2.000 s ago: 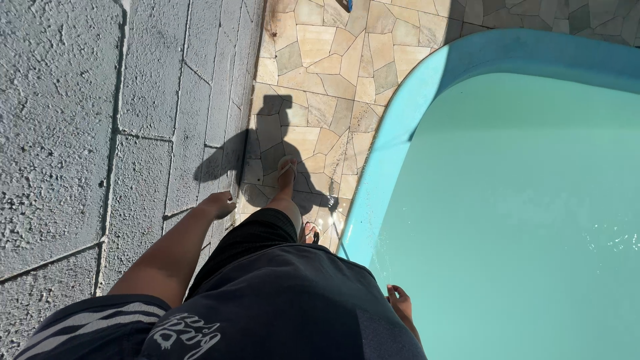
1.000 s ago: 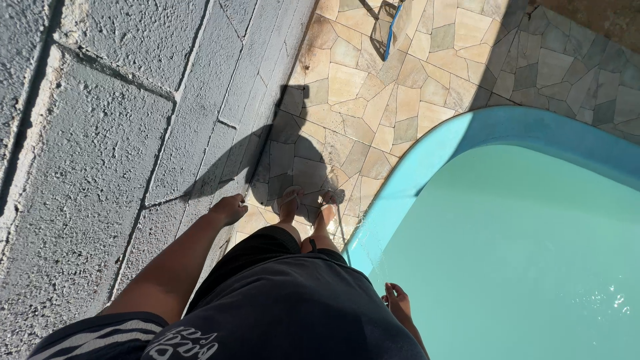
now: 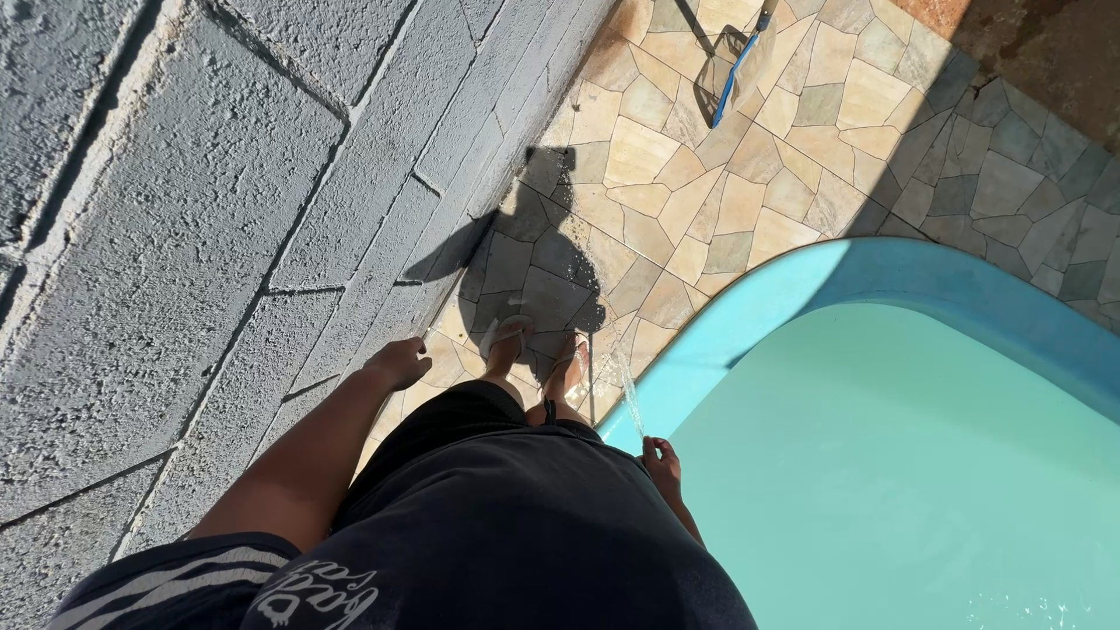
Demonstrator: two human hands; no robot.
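My left hand (image 3: 401, 361) hangs beside the grey block wall (image 3: 289, 201), its fingers loosely curled, with nothing seen in it. At the right of my dark shirt, my right hand (image 3: 661, 457) is over the pool's edge with its fingers bent together. A thin stream of water (image 3: 630, 398) runs between its fingertips and the stone paving (image 3: 691, 201); whatever the hand may hold is hidden. My feet (image 3: 573, 359), in flip-flops, stand on wet paving between the wall and the light blue pool rim (image 3: 752, 306).
Greenish water (image 3: 901, 455) fills the pool at the right. A blue-framed net (image 3: 735, 80) lies on the paving ahead, with a dark pole end. My shadow falls on the paving and wall. Farther right the paving is shaded, beside a brown patch of ground (image 3: 1041, 52).
My feet, one ahead of the other two seconds ago, are now side by side. The water stream by my right hand shows more plainly. The view has shifted and shows more of the net.
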